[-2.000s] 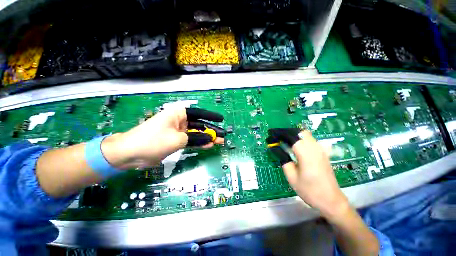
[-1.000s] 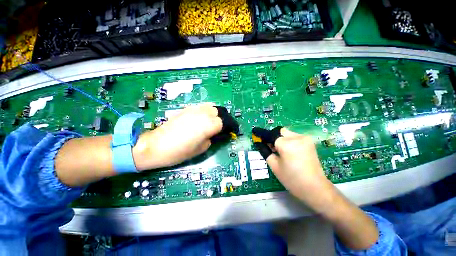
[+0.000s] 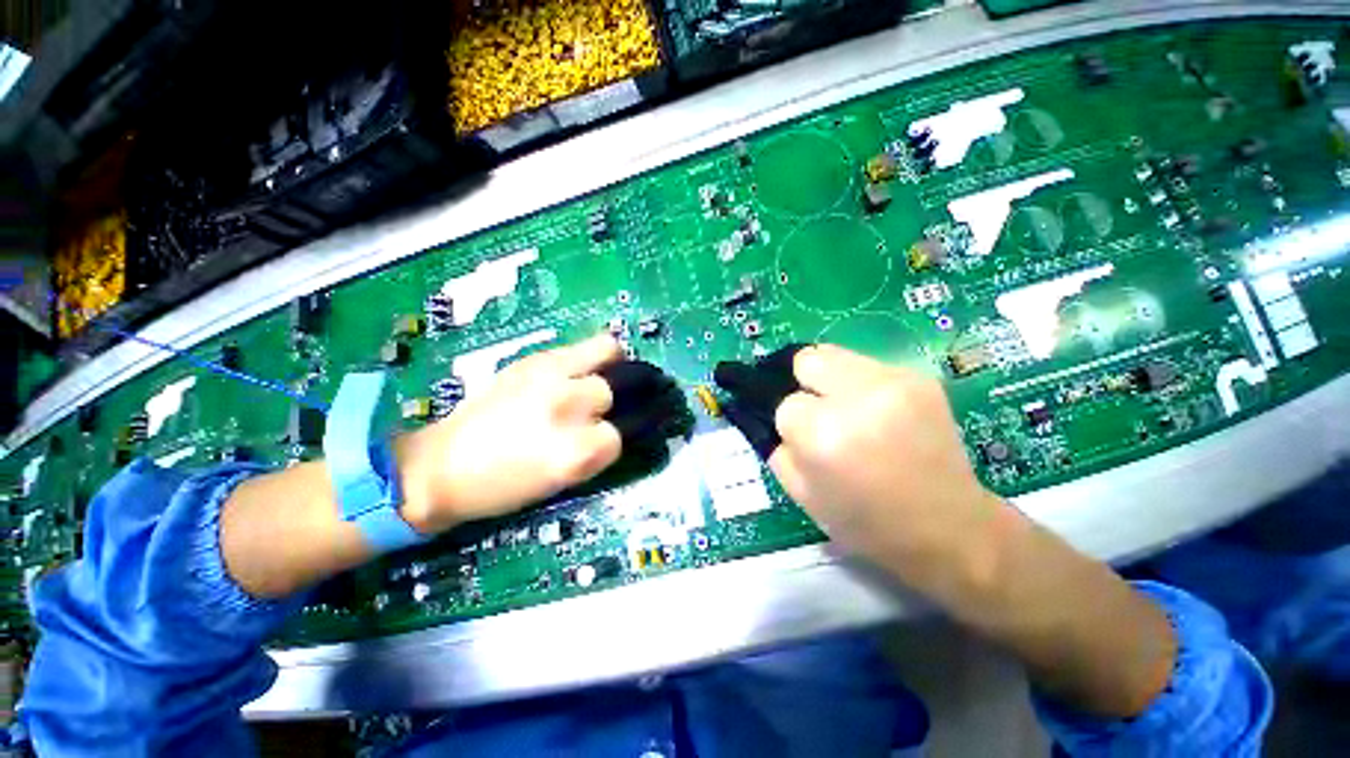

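A long green printed circuit board [image 3: 666, 252] with white irregular patches lies across the view. My left hand [image 3: 541, 430], with black finger cots and a light blue wrist band [image 3: 363, 459], is low over the board's middle, fingers curled; whether it holds anything is hidden. My right hand [image 3: 859, 430], also with black finger cots, is just right of it. Its fingertips are at a small yellow-orange component [image 3: 708, 400] at the board's surface, between the two hands. Whether the fingers grip it is unclear.
Black bins stand behind the board's back rail [image 3: 489, 208]: yellow-orange components [image 3: 551, 59], dark parts [image 3: 318, 111], pale grey-green parts [image 3: 740, 18], and another yellow bin [image 3: 92, 274] at left. A thin blue cord [image 3: 222, 367] runs to the wrist band. A white front rail [image 3: 770, 600] borders the board.
The view has tilted and moved nearer the board. My hands have come closer together over the board's middle. The yellow-orange pieces seen at both hands' fingers are now mostly out of sight, except one between them.
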